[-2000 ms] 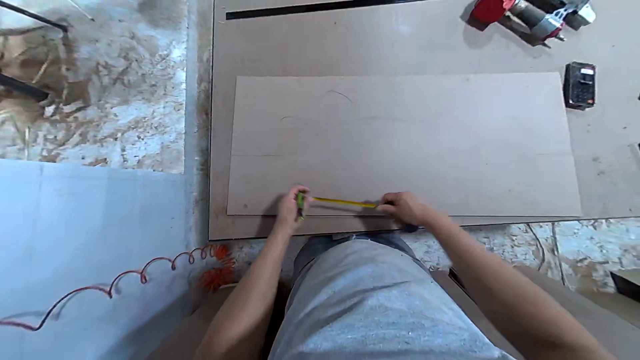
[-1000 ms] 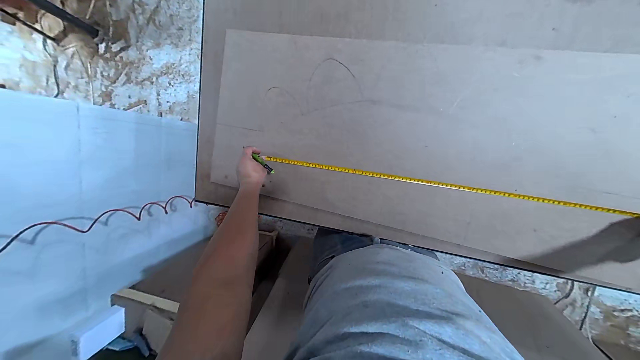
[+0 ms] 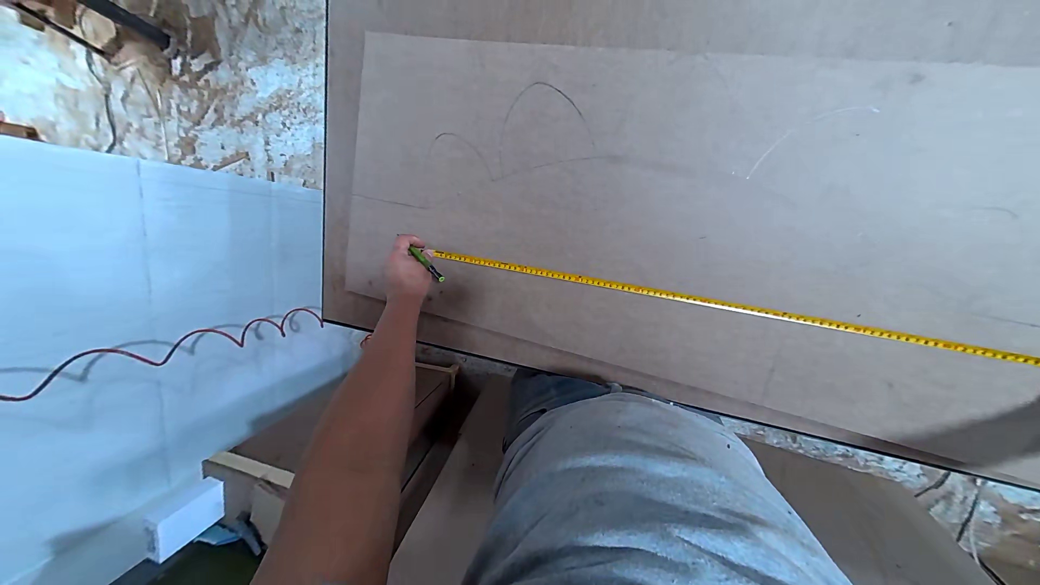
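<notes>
My left hand [image 3: 409, 268] is closed on a green pen or marker [image 3: 426, 264] and rests near the left end of a thin tan board [image 3: 650, 203]. From its fingertips a yellow tape measure blade [image 3: 691, 298] stretches across the board, slanting down to the right edge of view. The fingers seem to hold the blade's end, though the grip is partly hidden. Curved pencil lines mark the board's upper left. My right hand is out of view; a dark shadow lies at the lower right.
Beneath the board is a larger sheet [image 3: 335, 280]. A coiled red hose [image 3: 162, 361] crosses the pale blue surface [image 3: 73, 244] at left. Wooden boxes [image 3: 284, 431] and a white block [image 3: 185, 520] stand at lower left. Debris litters the floor [image 3: 244, 89].
The tape blade, short between both hands two seconds ago, now runs out of view at right. My right hand has left the view. The view has shifted, and the red tool at upper right is gone from it.
</notes>
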